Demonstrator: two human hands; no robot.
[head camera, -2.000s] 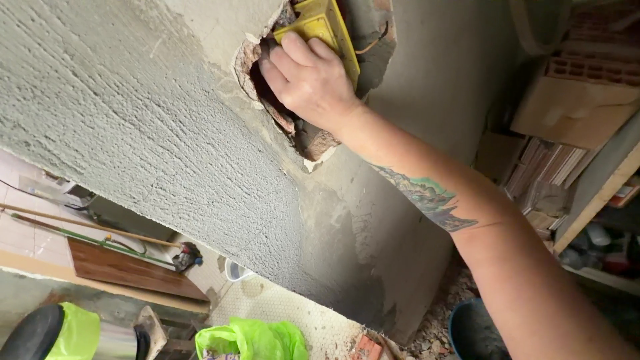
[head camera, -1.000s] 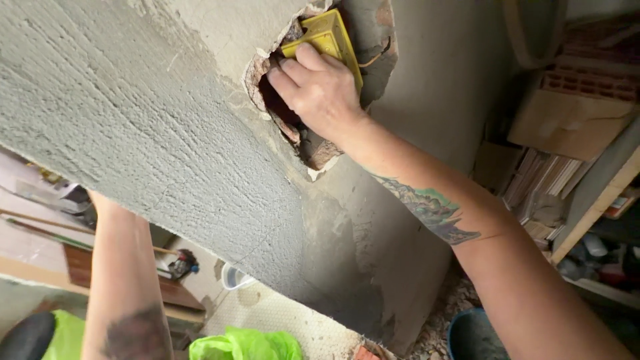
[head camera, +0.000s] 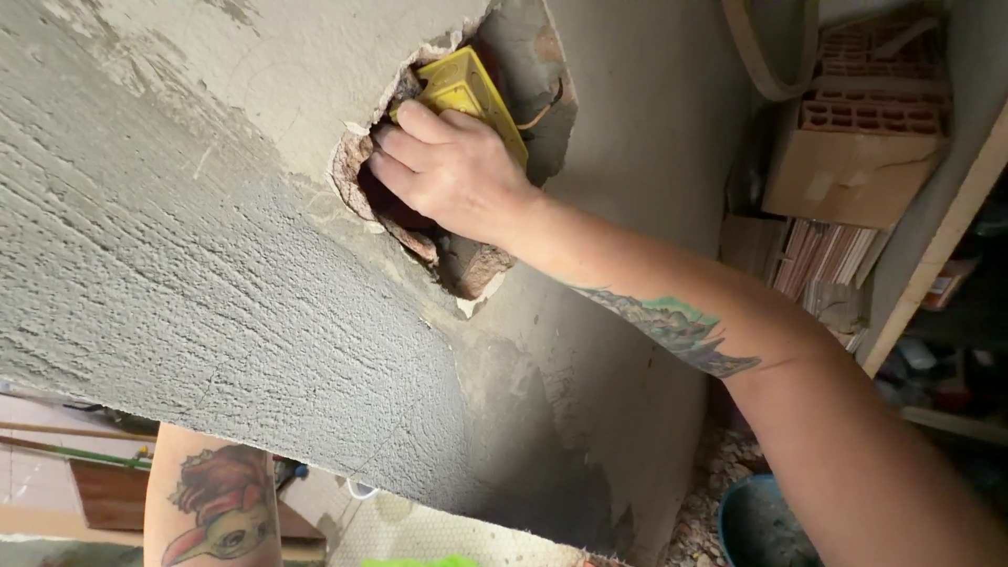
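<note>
My right hand (head camera: 465, 177) reaches into a ragged hole (head camera: 394, 205) broken through the plastered wall (head camera: 236, 299). Its fingers are curled against a yellow plastic electrical box (head camera: 457, 87), which sits tilted in the upper part of the hole; the fingertips are partly hidden inside. A short wire (head camera: 545, 109) sticks out to the right of the box. Broken brick and plaster line the hole's edges. Of my left arm only the tattooed forearm shows at the lower left; the left hand is hidden behind the wall.
A teal bucket (head camera: 760, 524) with grey material stands at the lower right beside rubble (head camera: 701, 488). Hollow bricks (head camera: 874, 118), a cardboard box (head camera: 854, 173) and stacked tiles (head camera: 827, 252) are at the upper right, near a shelf edge (head camera: 937, 252). Bright green plastic (head camera: 421, 561) lies below the wall.
My left forearm, out of view two seconds ago, came in at the lower left, and its hand has passed behind the wall. My right hand stays at the yellow box.
</note>
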